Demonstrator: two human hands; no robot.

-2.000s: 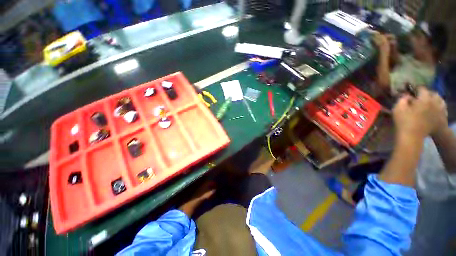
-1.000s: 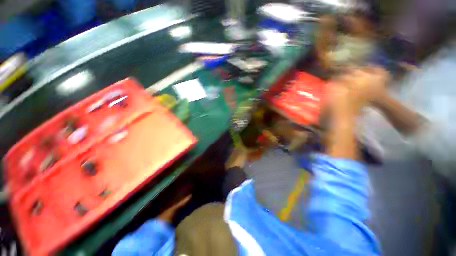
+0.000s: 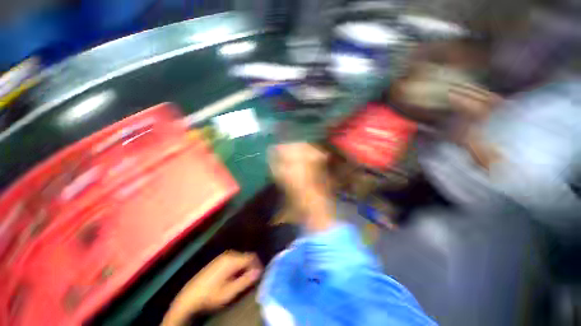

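The frame is strongly blurred. A large red compartment tray (image 3: pixel 185 207) lies on the green bench at the left, with small dark and pale units blurred in its pockets. My right hand (image 3: pixel 299 165) is over the bench edge, right of the tray and below the white paper (image 3: pixel 236 123); its fingers are too blurred to tell whether it holds anything. My left hand (image 3: pixel 223 280) is low, in front of the bench edge, with its fingers curled; I cannot tell whether it holds anything.
A second red tray (image 3: pixel 374 135) lies to the right, near another person (image 3: pixel 535 146) in pale clothing. Blurred white and blue items (image 3: pixel 357 48) stand at the back. A green-topped bench (image 3: pixel 159 83) and a pale ledge run behind the tray. A yellow item (image 3: pixel 16 92) is at the far left.
My right hand has moved left and down from the other person's side to the bench edge. My left hand has come further into view. The view has swung right and the tray sits further left.
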